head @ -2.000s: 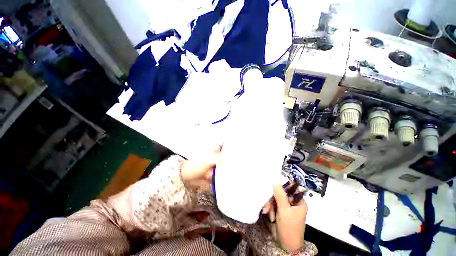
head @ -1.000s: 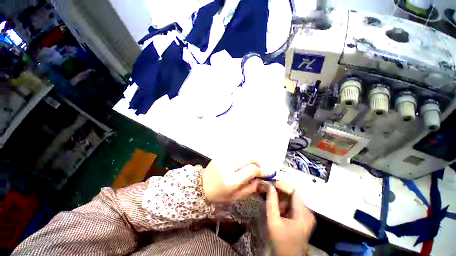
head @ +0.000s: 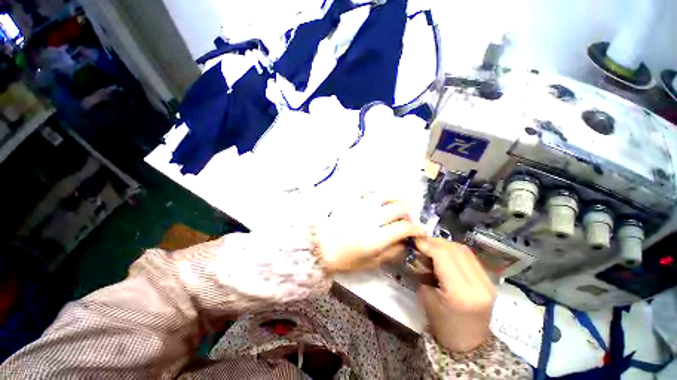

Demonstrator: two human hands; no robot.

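My left hand (head: 367, 241) lies on the overexposed white garment panel (head: 371, 167), its fingertips pinching the panel's near edge just below the needle area (head: 445, 193). My right hand (head: 456, 286) meets it there, fingers bent around a small dark tool (head: 419, 261), perhaps thread snips, mostly hidden in the palm. The fingertips of both hands touch or nearly touch. The overlock machine (head: 512, 141) stands right of the panel, with its blue logo plate at the left end. Details of the white fabric are washed out.
Navy garment panels (head: 230, 111) are heaped with white ones at the back of the table. Cream tension dials (head: 522, 196) line the machine front. Navy strips (head: 616, 345) lie at the lower right. A thread cone holder (head: 620, 65) stands behind. A shelf (head: 74, 178) is at the left.
Both hands have moved up and closer to the needle area, still together at the fabric edge. The panel's near end no longer hangs over my lap as it did two seconds ago.
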